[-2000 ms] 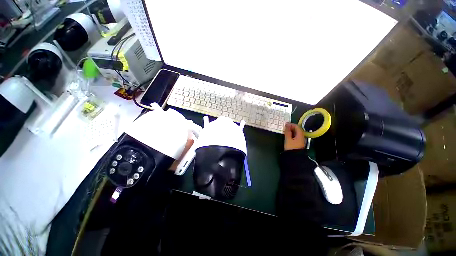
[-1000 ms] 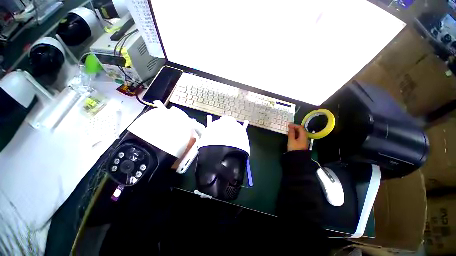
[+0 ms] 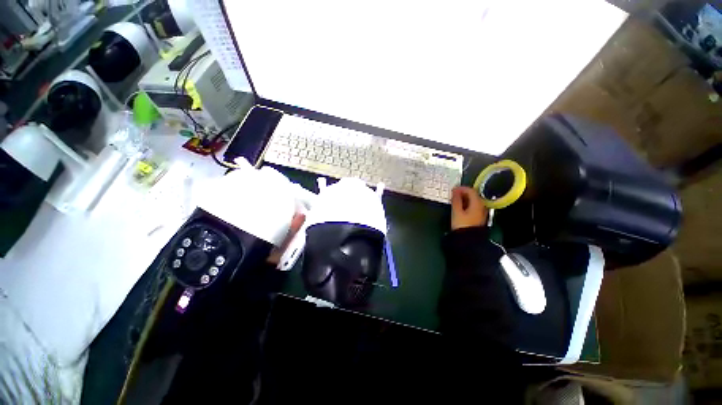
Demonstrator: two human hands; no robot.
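Note:
A white dome camera [image 3: 245, 202] is tilted at the left, its black lens face [image 3: 199, 255] with round LEDs turned up. My left hand [image 3: 286, 241] grips its right side and is mostly hidden behind the housing. A second white dome camera [image 3: 348, 207] with a black ball stands beside it, untouched by my right hand. A thin blue-purple stick [image 3: 391, 263] lies to its right. My right hand [image 3: 469, 210] rests at the right end of the off-white keyboard [image 3: 364, 158], fingers curled; whether they are closed together is unclear.
A large glaring monitor [image 3: 412, 63] stands behind the keyboard. A yellow tape roll [image 3: 518, 183], white mouse [image 3: 522, 283] and bulky black box [image 3: 602, 198] are at the right. A dark smartphone [image 3: 253, 134] and grey-white unit [image 3: 190, 91] are at the left, with several more dome cameras beyond.
The whole view shifts slightly. Both hands keep nearly the same places on the left camera and at the keyboard's right end.

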